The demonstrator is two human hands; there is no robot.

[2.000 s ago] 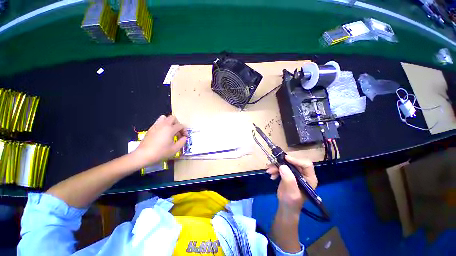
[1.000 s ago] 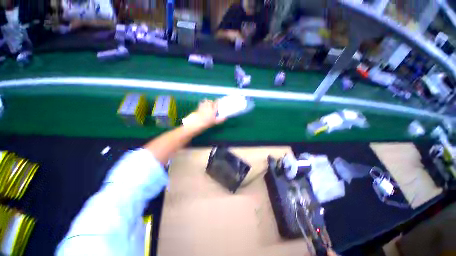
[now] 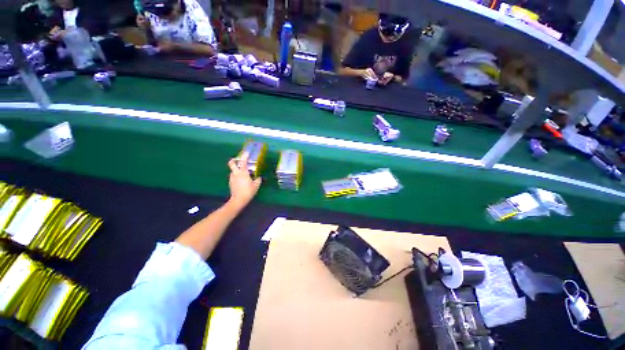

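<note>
My left hand (image 3: 243,180) reaches over the green belt with its fingers around the near left side of a battery stack (image 3: 255,156); part of the stack is hidden by the hand. A second battery stack (image 3: 289,169) stands just to its right. Farther right on the belt, a white housing (image 3: 377,182) in a clear bag lies joined end to end with a yellow-edged battery (image 3: 340,187). My right hand is not in view.
Battery rows (image 3: 48,222) stand at left; one battery (image 3: 224,329) lies by the cardboard mat (image 3: 308,287). A fan (image 3: 353,260), the black soldering station (image 3: 449,318) and its wire reel (image 3: 462,271) stand right. People sit across the belt.
The view has tilted up from the bench. My left hand has let go of the white housing, now on the belt, and moved left to the battery stack. My right hand has left the view.
</note>
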